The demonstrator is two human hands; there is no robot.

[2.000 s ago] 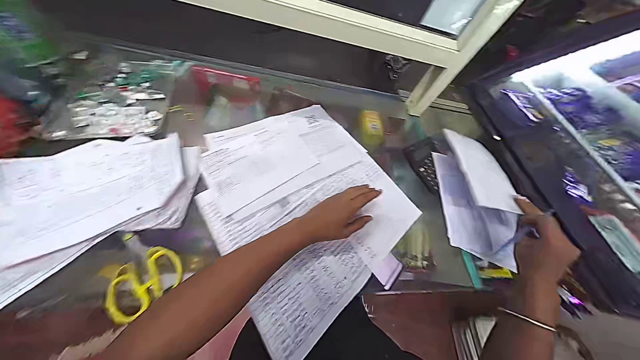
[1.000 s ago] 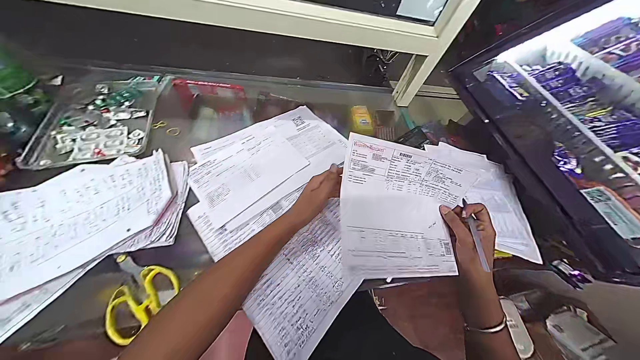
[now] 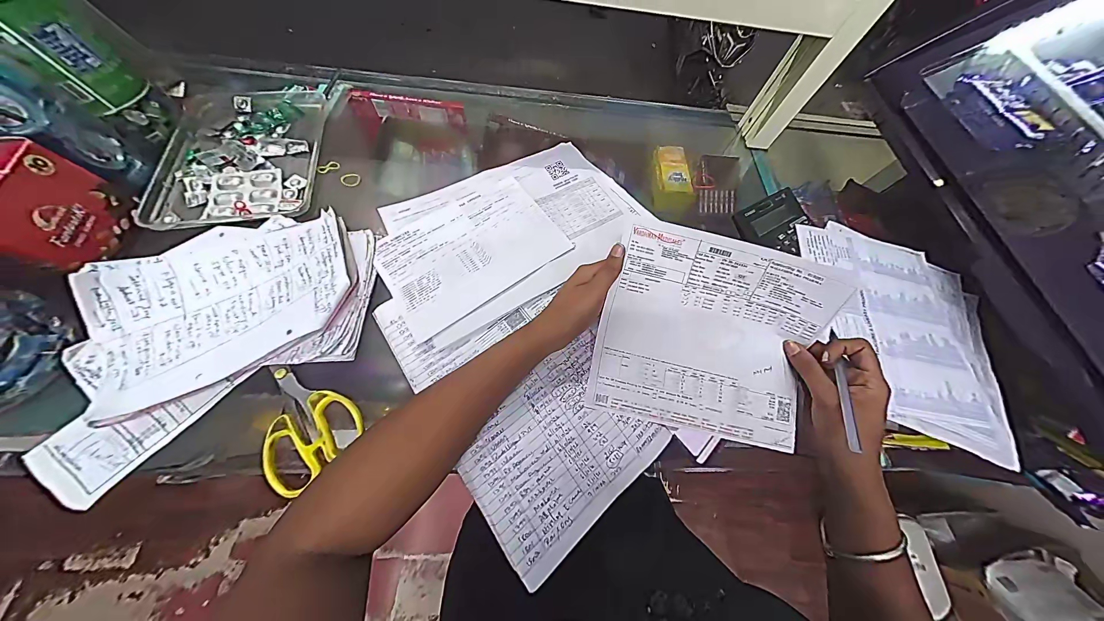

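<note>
A printed invoice sheet (image 3: 699, 345) is held up in front of me. My left hand (image 3: 582, 297) pinches its upper left edge, thumb on top. My right hand (image 3: 841, 388) grips its right edge and also has a slim grey pen (image 3: 847, 405) between the fingers. Beneath and left of the sheet lie more printed papers (image 3: 474, 250) and a handwritten lined page (image 3: 552, 509). Right of my right hand rests another stack of printed sheets (image 3: 927, 336). A pile of handwritten papers (image 3: 216, 302) lies at the left, with yellow-handled scissors (image 3: 310, 431) just below it.
On the glass counter stand a clear plastic tray (image 3: 319, 164) with blister packs, a red box (image 3: 60, 207) and a green bottle (image 3: 78, 56). Farther right are a small yellow box (image 3: 673, 172) and a black calculator (image 3: 770, 217). A display case (image 3: 975, 190) borders the right.
Two seconds ago my left hand lay flat on the middle papers and my right hand held sheets at the right. Now both hands hold one invoice between them, as they did a second ago.
</note>
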